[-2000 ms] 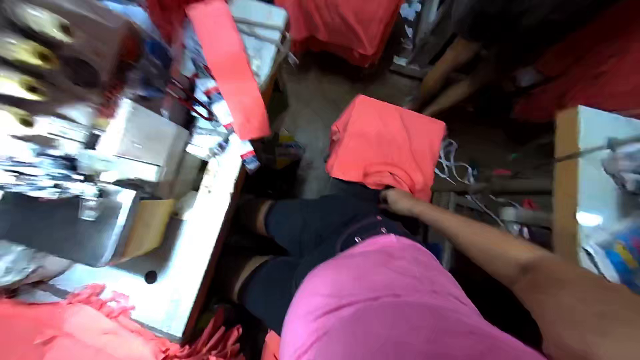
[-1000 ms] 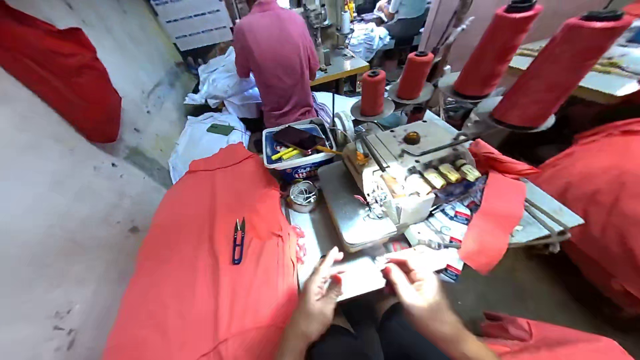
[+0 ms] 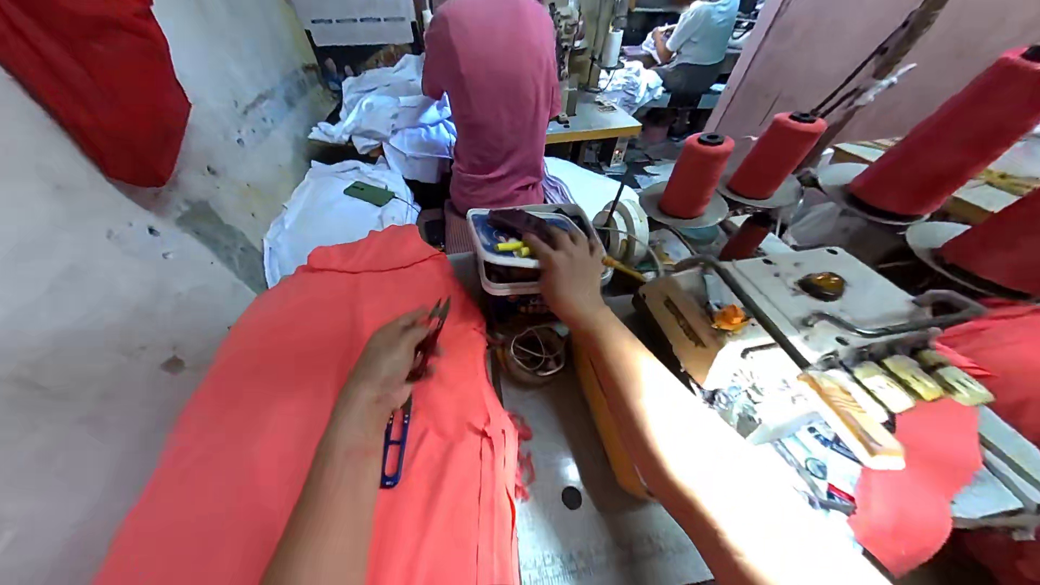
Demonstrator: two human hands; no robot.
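My left hand (image 3: 398, 349) is over the coral fabric (image 3: 325, 390), closed around dark thread snips (image 3: 429, 337), blurred, whose pointed blades stick up past the fingers. Just below the hand a blue snips handle (image 3: 395, 447) lies on the fabric; whether it belongs to the same tool I cannot tell. My right hand (image 3: 569, 264) reaches over a white-rimmed plastic tub (image 3: 508, 288), its fingers on a dark flat object (image 3: 528, 226) lying on top. Yellow pieces (image 3: 512, 248) lie beside those fingers. The fingertips are partly hidden, so a grip cannot be made out.
An overlock sewing machine (image 3: 821, 284) and red thread cones (image 3: 697, 175) stand at right. A small bowl (image 3: 534, 353) holds wire-like loops. Ahead, a person in a maroon shirt (image 3: 500, 97) has their back to me, beside white cloth (image 3: 341, 207). A wall (image 3: 106, 325) borders the left.
Both hands were together near the front of the machine table. My left hand has moved left over the coral fabric and closed on snips; my right hand has moved forward to the tub.
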